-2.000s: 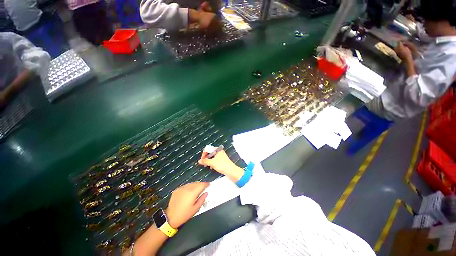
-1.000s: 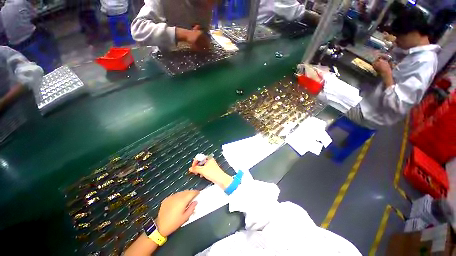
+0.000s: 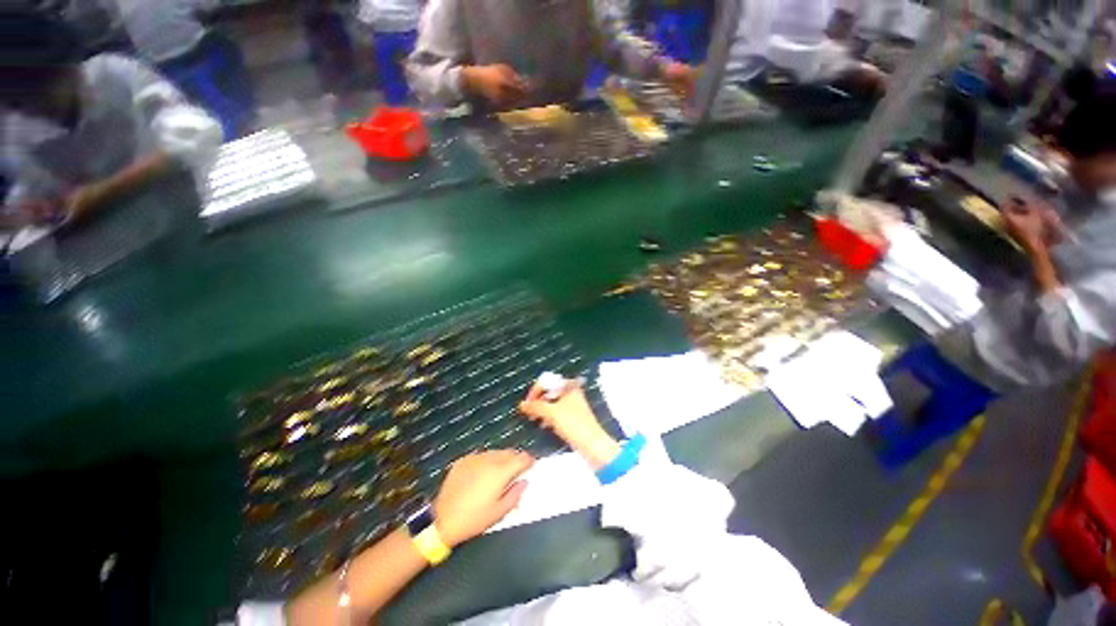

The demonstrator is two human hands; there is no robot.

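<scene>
A clear ribbed tray lies under and beyond my hands. Its left part holds rows of small gold-brown units. My left hand, with a watch on a yellow strap, rests near the tray's front edge, palm down; I cannot tell if it holds anything. My right hand, with a blue wristband, is over the tray's right part with its fingers bent together. A pale wrap shows on a finger. Any tool in it is too blurred to tell. A white sheet lies between my hands.
White sheets and loose papers lie right, some over the bench edge. A second filled tray is beyond. Red bins stand on the green bench. People sit across and at the right. A blue stool stands right.
The view has swung left, so the scene sits further right and is blurred. Both hands stay at nearly the same places over the tray and sheet.
</scene>
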